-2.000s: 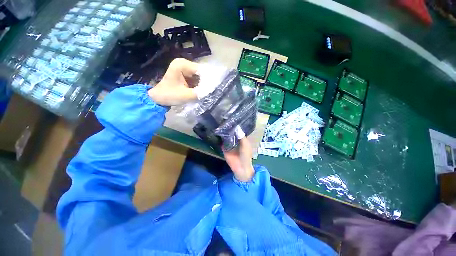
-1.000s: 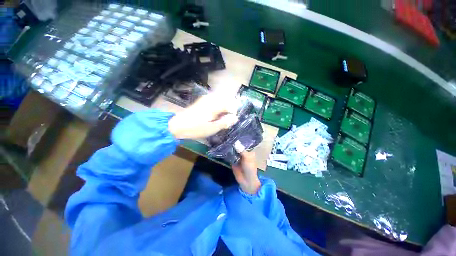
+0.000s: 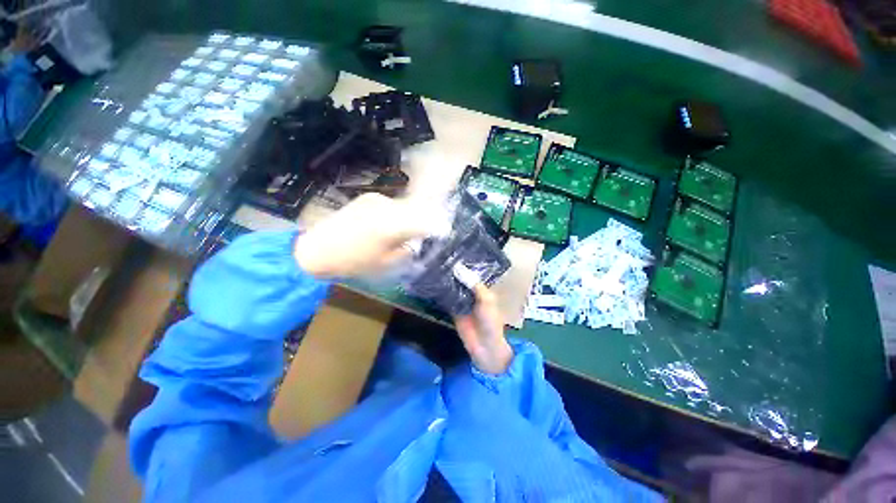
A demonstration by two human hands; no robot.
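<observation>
A shiny clear plastic bag with black parts in it [image 3: 460, 257] is held between my two hands, over the near edge of the bench. My left hand [image 3: 359, 239] grips the bag's left side. My right hand [image 3: 483, 329] holds it from below, with a white cover on a fingertip. The bag hides some of the fingers. A dark pile of black plastic frames [image 3: 324, 152] lies to the left on the beige board [image 3: 447, 113].
Green circuit boards in black housings [image 3: 625, 191] stand in groups beyond a white parts heap [image 3: 599, 277]. A blister tray stack [image 3: 182, 128] is at left, a carton [image 3: 329, 363] below the bench edge, black devices [image 3: 536, 86] along the back, clear film [image 3: 688, 378] at right.
The view has shifted. My left hand has moved lower, closer to the bag, and the bag looks more gathered between my hands than two seconds ago.
</observation>
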